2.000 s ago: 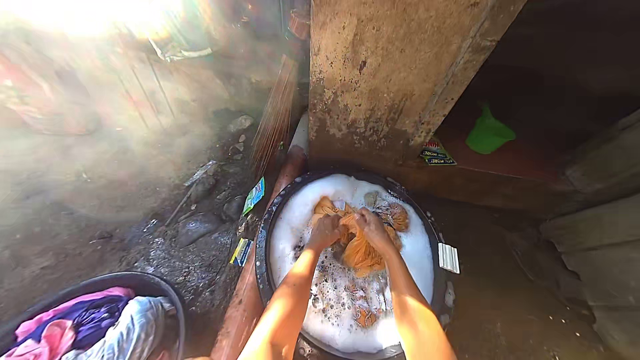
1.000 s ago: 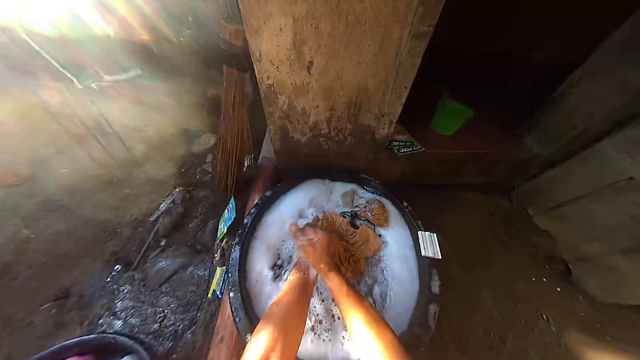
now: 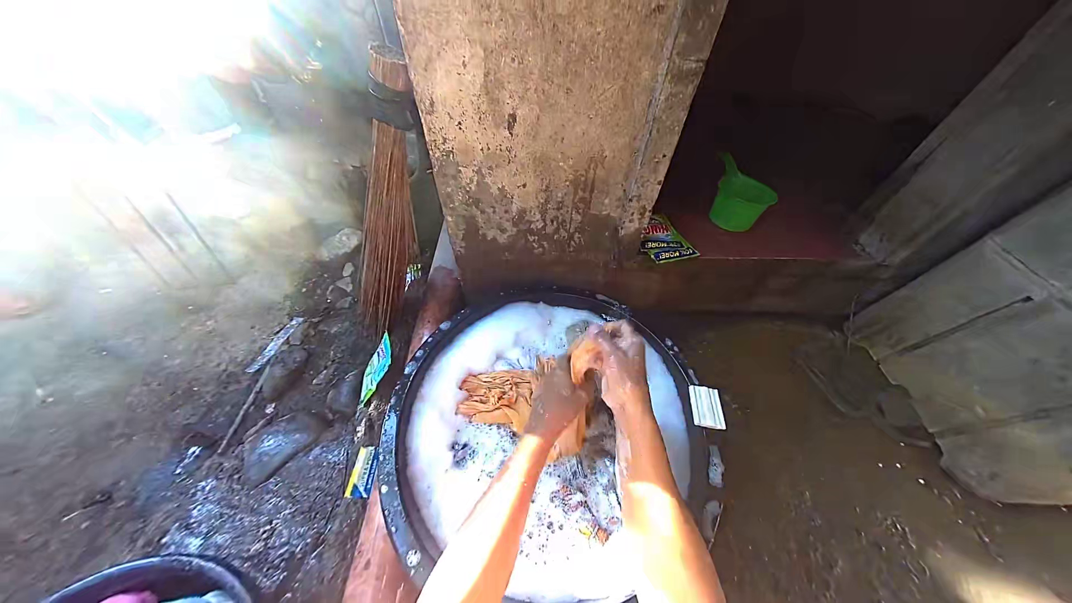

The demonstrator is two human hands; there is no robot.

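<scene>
A round black basin holds water covered with white suds. In it lies an orange-brown wet cloth, bunched up, its left part spread on the foam. My left hand grips the cloth near the basin's middle. Just right of it and a little farther off, my right hand is closed on a raised fold of the same cloth. The two hands are close together, and their fingers are partly hidden by the cloth and blur. Some cloth lies under the foam below them.
A stick broom leans left of a worn post. A green dipper and printed packets rest on the ledge behind. A white ribbed block sits on the right rim. Another basin holds clothes, lower left.
My hands have moved from the left-middle of the suds to the right, lifting a fold of cloth. The bunched cloth now shows left of them, where before it lay to their right.
</scene>
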